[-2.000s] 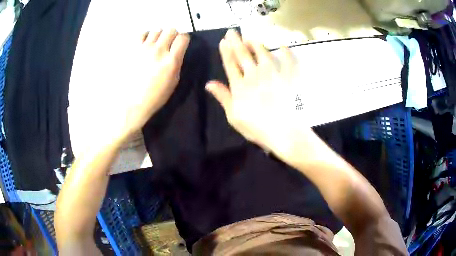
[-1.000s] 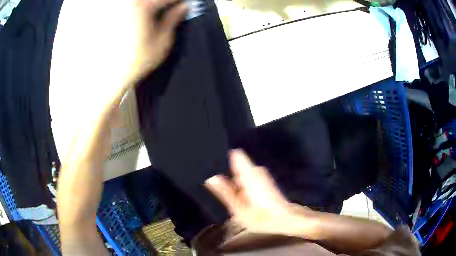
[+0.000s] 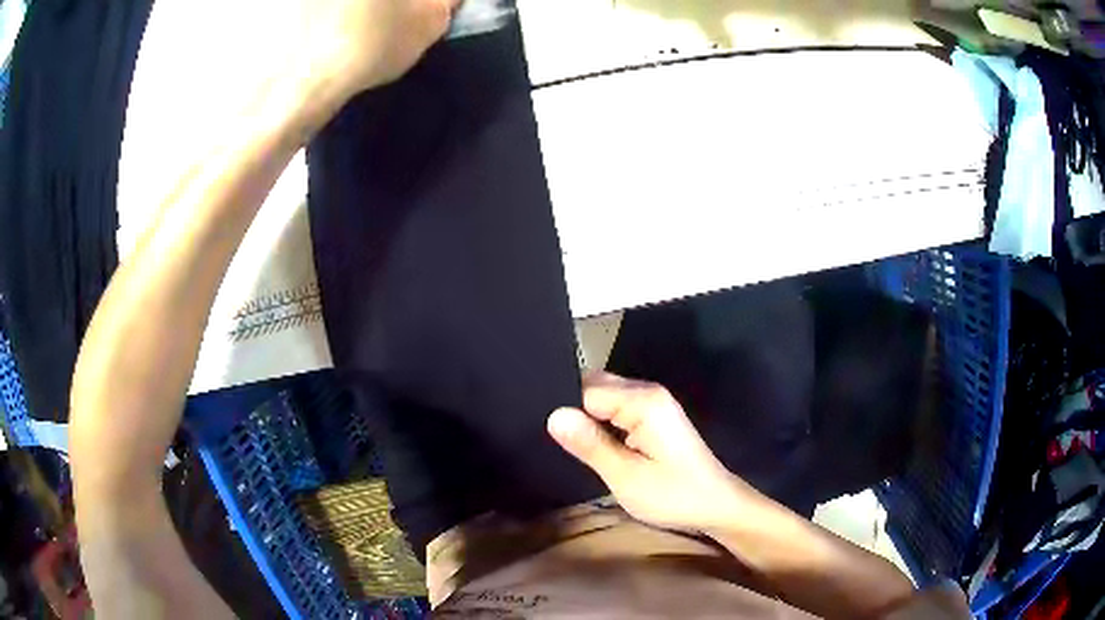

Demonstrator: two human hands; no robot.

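A long black garment panel lies from the top of the view across the white table down to the lap. A light grey or white strip shows at its far end. My left hand is at that end beside the strip, partly cut off by the top edge, and grips the cloth there. My right hand pinches the panel's right edge near the lap, thumb on top.
The white table has a printed ruler scale near its front. A bundle of black pieces hangs at the left. Blue crates stand at the right and lower left. A pale blue scrap hangs at the right.
The panel, first flat under both hands, now lies stretched toward the lap with its pale end showing. My left hand has moved up and away; my right hand has come down and taken the panel's edge.
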